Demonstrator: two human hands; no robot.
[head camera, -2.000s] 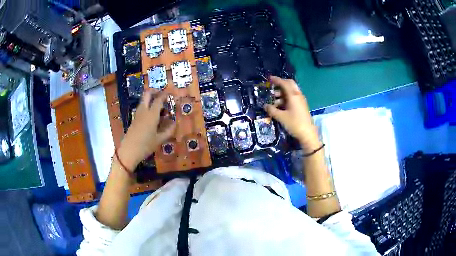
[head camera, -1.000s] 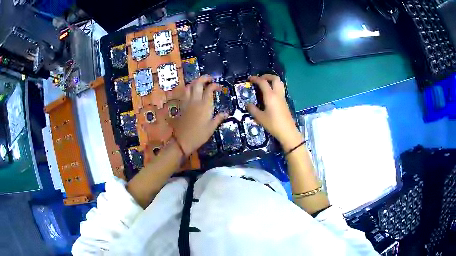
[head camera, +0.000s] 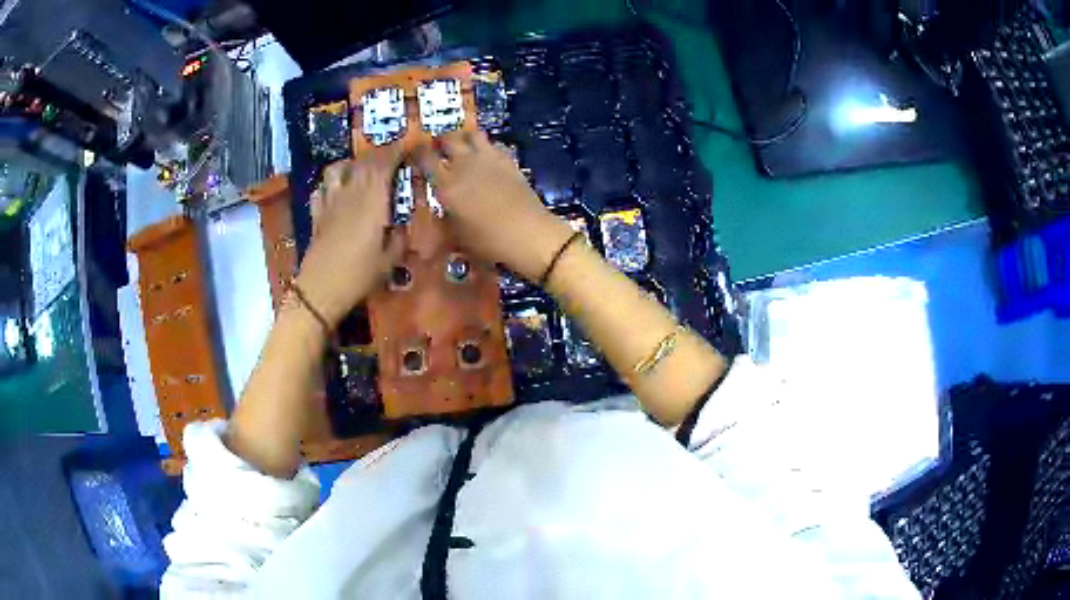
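The orange fixture plate lies on the black blister tray. Two silvery boards sit in its top row. My left hand and my right hand are over its second row, fingers bent; slivers of silvery board show between them. Whether either hand grips a board is hidden. Round-centred seats show in the two lower rows. Circuit boards lie in tray pockets on both sides of the plate; my right forearm covers some.
A second orange plate lies at the left by the grey bench machine. A dark flat device is on the green mat at upper right. A shiny white pile is at the right, with black trays below.
My right hand has moved left and up from the tray pockets onto the fixture plate. My left hand has moved up and left to the plate's second row.
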